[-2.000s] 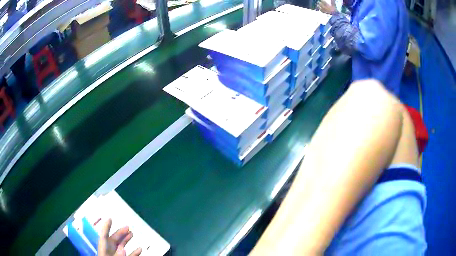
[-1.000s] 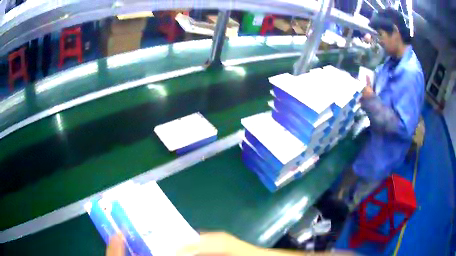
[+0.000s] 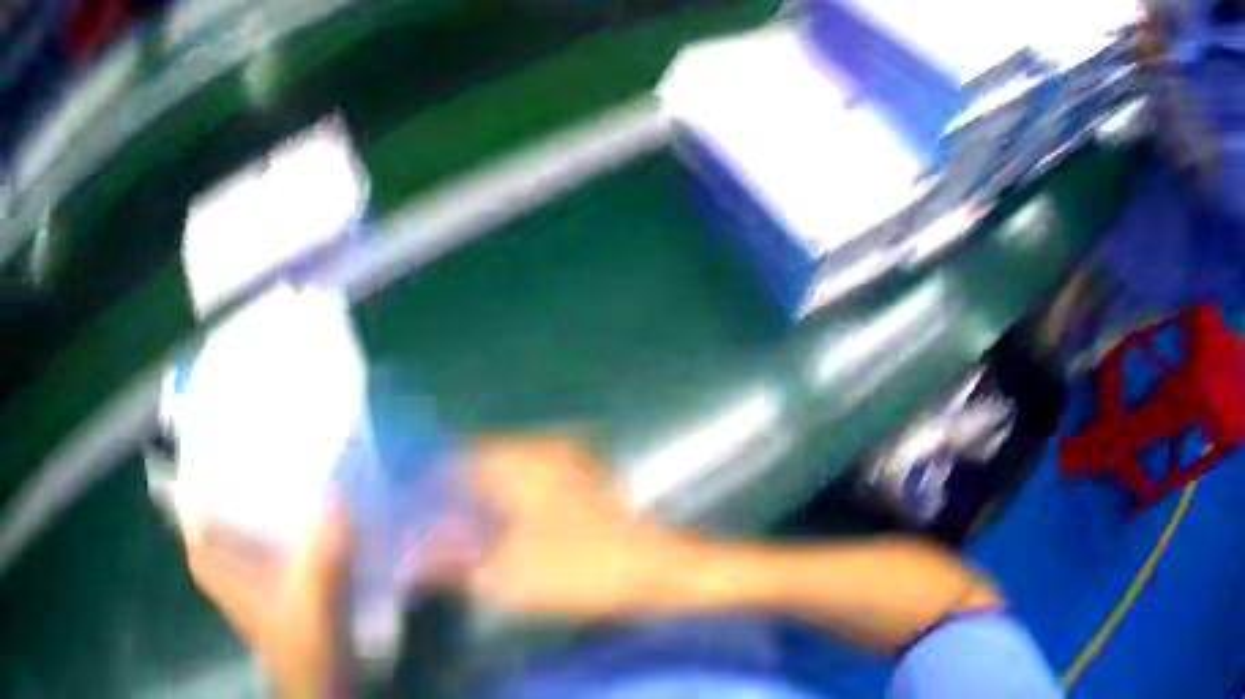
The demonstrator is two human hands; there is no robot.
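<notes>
The frame is strongly blurred. A white box (image 3: 280, 410) lies at the left, with its near end at my left hand (image 3: 280, 587), whose fingers are around that end. My right hand (image 3: 533, 526) is just to the right, its fingers at a blurred blue-and-white thing (image 3: 389, 478) beside the box. Whether that is a second box or a side of the same one cannot be told, nor whether my right fingers grip it.
Another white box (image 3: 273, 219) is on the belt by the pale divider strip (image 3: 533, 184). Stacked white-and-blue boxes (image 3: 806, 137) stand at upper right. A red stool (image 3: 1167, 403) and a black bin (image 3: 963, 451) are at right. Part of a person in blue shows at the right edge.
The view has swung, and the loose belt box now appears farther left, close to the box at my hands. Both hands have come more fully into view around the work spot.
</notes>
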